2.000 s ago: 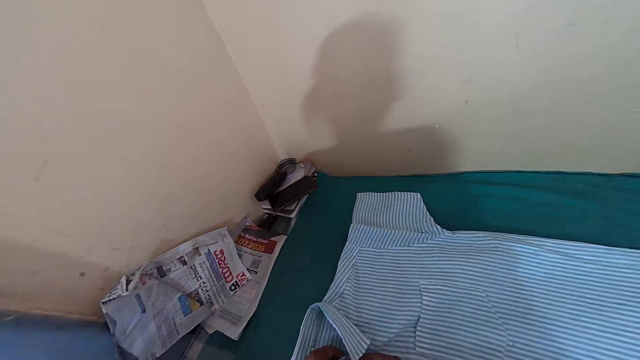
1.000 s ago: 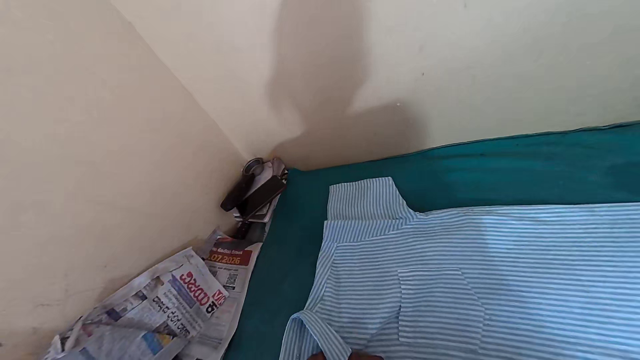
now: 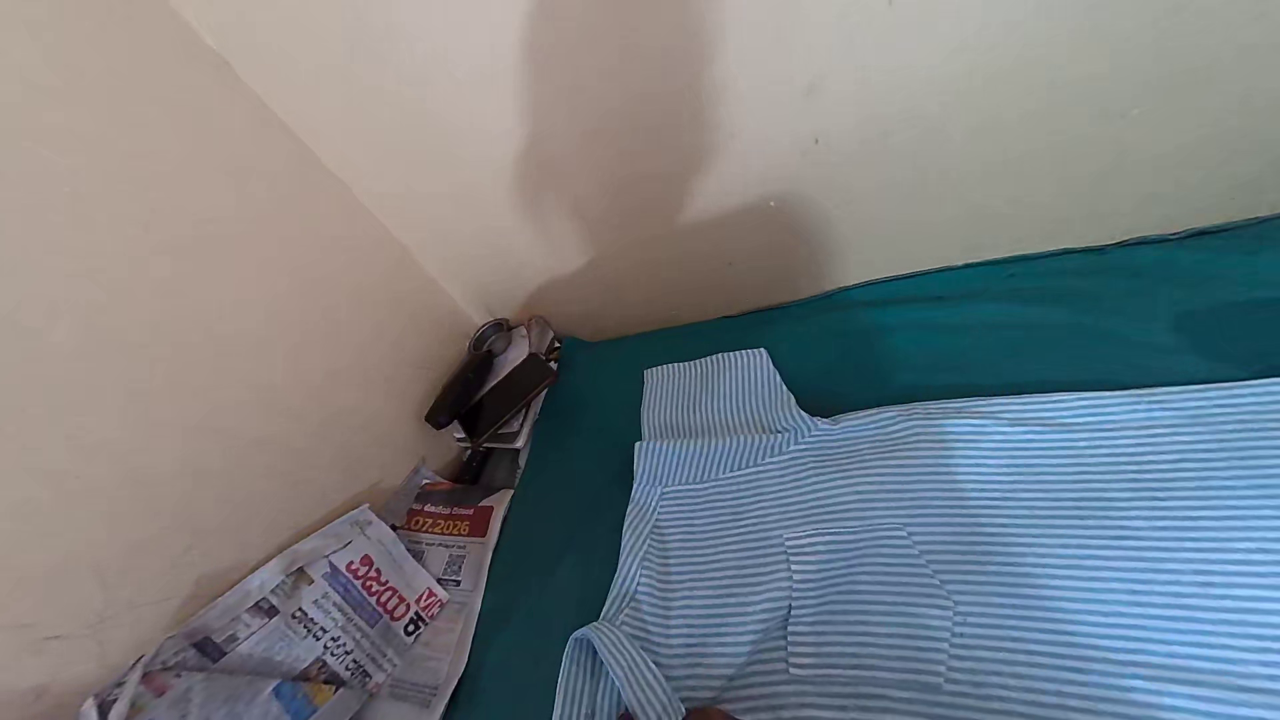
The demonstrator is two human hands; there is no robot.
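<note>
A blue-and-white striped shirt lies spread on a green cloth, with its short sleeve towards the wall and a chest pocket showing. At the bottom edge, the collar band stands up in a loop. Dark slivers of my fingertips touch the shirt beside this collar; the rest of the hand is cut off by the frame. Whether they belong to my left hand or my right hand cannot be told, nor how firmly they grip the fabric.
Crumpled newspapers lie left of the green cloth, against the wall. In the corner, a dark case, a black long object and a round metallic object rest on a pile of papers. A shadow falls on the back wall.
The view has shifted and tilted. Less of my fingers shows at the bottom edge than two seconds ago. The shirt lies much as before.
</note>
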